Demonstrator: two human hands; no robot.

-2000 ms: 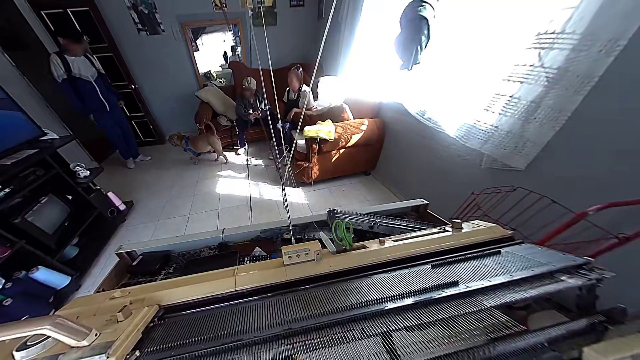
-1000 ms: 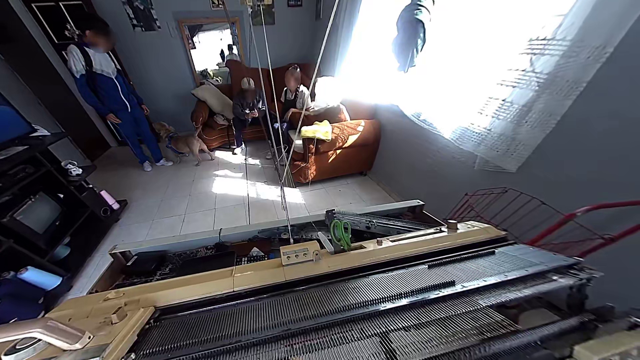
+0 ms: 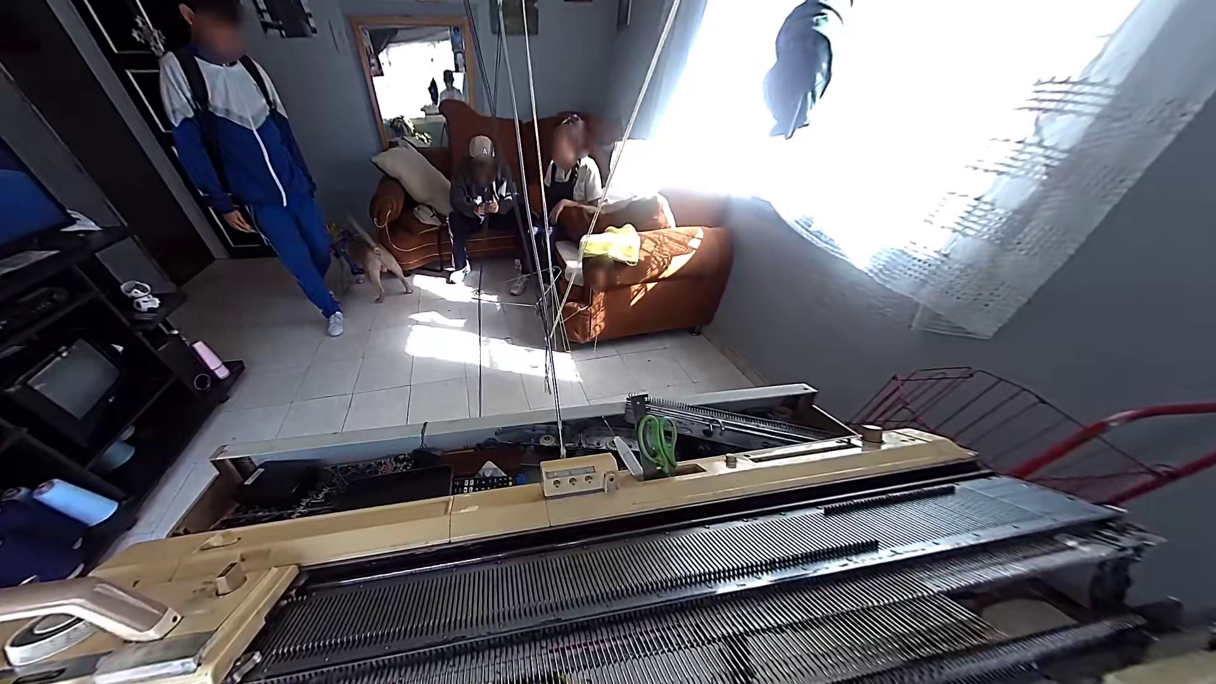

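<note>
Neither my left hand nor my right hand is in view. Across the lower part of the head view runs a flat-bed knitting machine (image 3: 513, 518) with a beige body. Its needle bed (image 3: 608, 560) carries long rows of metal needles, some standing further out than others. The carriage handle (image 3: 104, 606) is at the far left end. A small row counter (image 3: 579, 474) sits on the rear rail. Right of it, green-handled scissors (image 3: 656, 443) stand upright. Yarn strands (image 3: 546, 285) hang down from above to behind the counter.
Behind the machine is a long tray (image 3: 456, 430) holding tools and a remote control. A red wire cart (image 3: 988, 427) stands at the right, a black shelf unit (image 3: 95, 380) at the left. Beyond are a person standing (image 3: 252, 142), a dog (image 3: 378, 266) and two people on an orange sofa (image 3: 655, 294).
The standing person has walked forward, away from the door. The dog has turned and is now beside that person's legs. The knitting machine looks unchanged.
</note>
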